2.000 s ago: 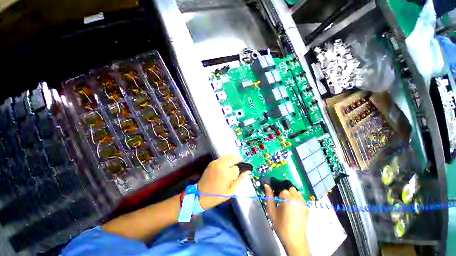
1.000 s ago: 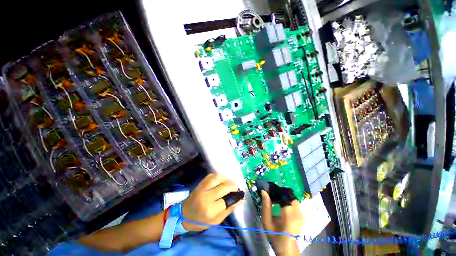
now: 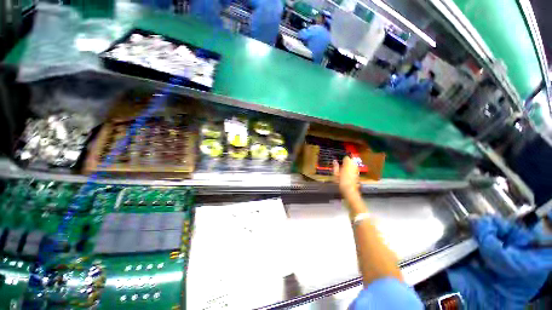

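My right hand (image 3: 347, 171) is at the open cardboard carton (image 3: 374, 166) on the parts shelf, its fingers over the carton's front edge. The carton holds dark ribbed strips and red packaging. The fingers are small and blurred, so I cannot tell whether they hold anything. My left hand is out of the picture. The large green circuit board (image 3: 142, 280) lies at the lower left, cut off by the edge, with grey blocks on it. The white drawing sheet (image 3: 236, 245) lies flat beside it, on the metal line (image 3: 387, 227).
The shelf also holds loose silver parts (image 3: 55, 140), small copper-brown parts in cardboard (image 3: 145, 145) and yellow-green discs (image 3: 238, 145). A black tray of white parts (image 3: 160, 59) stands on the green bench (image 3: 290, 79). A blue coiled cord (image 3: 115, 151) crosses the left. A person's blue sleeve (image 3: 502, 242) is at right.
The view has swung right to the shelf and bench. My right hand has moved from the board to the carton. My left hand and the wired-coil tray have left the picture.
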